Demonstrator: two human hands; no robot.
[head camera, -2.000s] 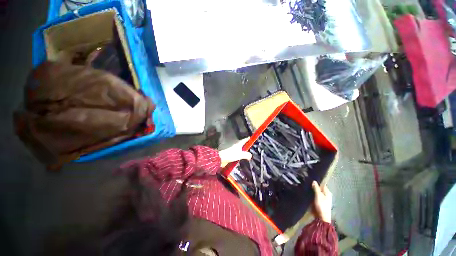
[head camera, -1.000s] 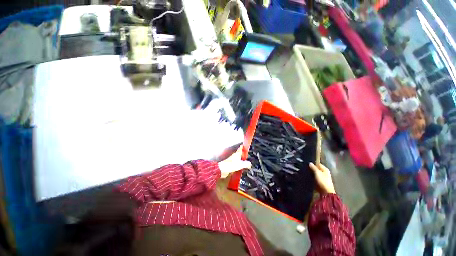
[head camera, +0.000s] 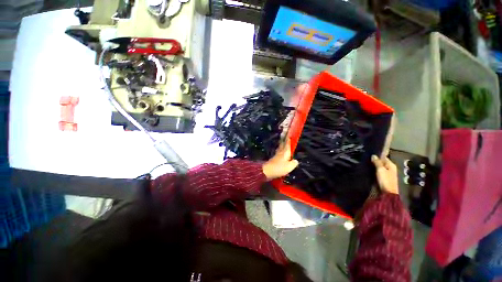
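Observation:
A red-orange box (head camera: 311, 201) with a dark inside holds many black strap pieces (head camera: 336, 135). My left hand (head camera: 280, 162) grips its left wall, with the thumb over the rim. My right hand (head camera: 386, 173) grips its right wall near the front corner. The box is tilted a little and overlaps the right end of the table; whether it rests on the surface, I cannot tell. A loose pile of black strap pieces (head camera: 250, 124) lies on the table just left of the box.
The sewing machine (head camera: 194, 49) stands at the back left, with red-handled snips (head camera: 154, 46) on it. The white cover sheet (head camera: 41, 132) bears a red marking (head camera: 69, 113). A lit control panel (head camera: 308, 33) is behind the box. A pale bin (head camera: 435, 82) and a pink-red box (head camera: 468, 187) are at right.
The view has turned from the floor area and blue crate to the sewing table. Both hands have carried the box to the table's right end, beside the loose pile.

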